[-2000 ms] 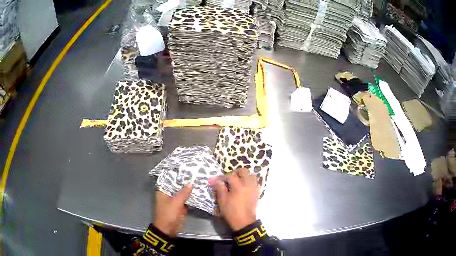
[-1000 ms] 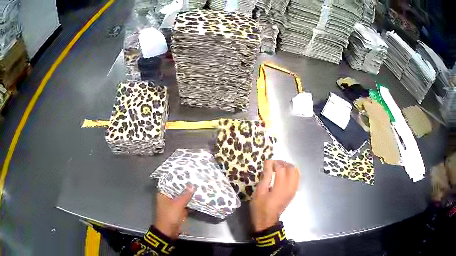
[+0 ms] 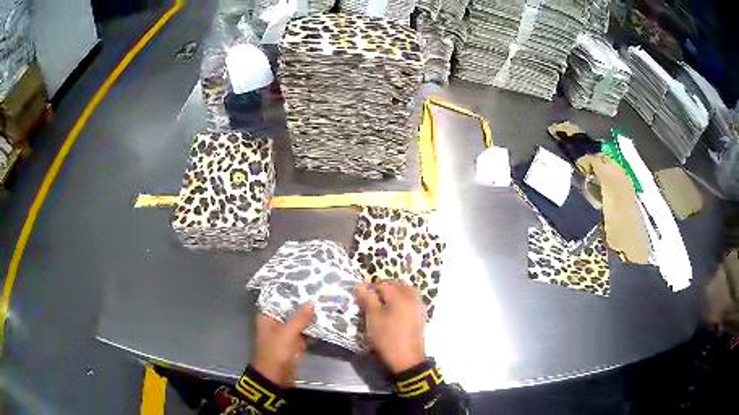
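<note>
A thin bundle of cut panels, pale grey-white spotted reverse up, lies slightly fanned near the table's front edge. My left hand holds its lower left corner, thumb on top. My right hand is at the bundle's right edge, its fingertips together on the edge; whether a single panel is pinched is hidden. Leopard panels, face up, lie just beyond my right hand, partly beside the bundle. A short stack of leopard panels stands to the left. A tall stack stands behind.
Yellow-orange tape runs angularly across the grey table. A white cap-like object is beside the tall stack. At right are a loose leopard swatch, white slips and fabric scraps. Large bundles line the back.
Since one second ago, my right hand has moved left from over the leopard face-up panels back to the bundle's right edge. My left hand has stayed on the bundle.
</note>
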